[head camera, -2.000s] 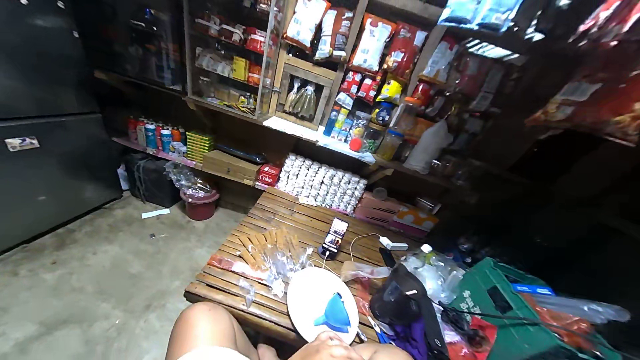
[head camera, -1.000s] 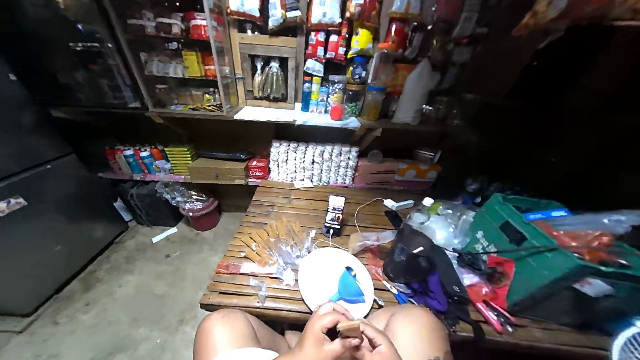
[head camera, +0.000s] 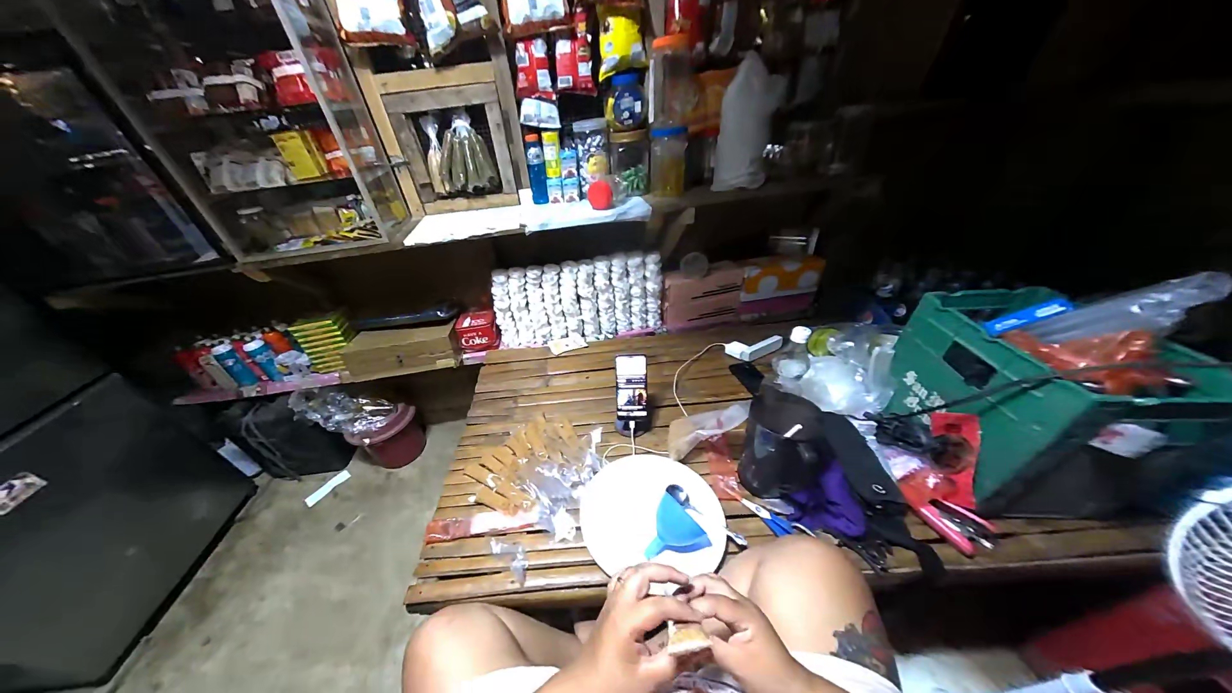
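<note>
My left hand (head camera: 635, 621) and my right hand (head camera: 736, 626) meet over my lap, just in front of the table. Between their fingers is a small packet with light brown contents (head camera: 688, 639); both hands grip it. A white round plate (head camera: 616, 510) lies beyond them at the table's front edge, with a blue plastic funnel (head camera: 679, 527) and a spoon (head camera: 678, 495) on it. Left of the plate are several small packets with brown contents (head camera: 520, 462) and loose clear plastic bags (head camera: 558, 486). A smartphone (head camera: 631, 393) stands upright behind the plate, its cable plugged in.
The slatted bamboo table (head camera: 539, 385) also bears blue-handled scissors (head camera: 770, 518), a dark bag (head camera: 784, 443), pink-handled pliers (head camera: 948, 529) and a green plastic crate (head camera: 1020, 414). A white fan (head camera: 1203, 558) is at the right edge. Shelves of goods stand behind; a red bucket (head camera: 393, 438) sits on the floor.
Both hands, low at the frame's bottom edge two seconds ago, are now raised into fuller view and close around the small packet. The view has shifted.
</note>
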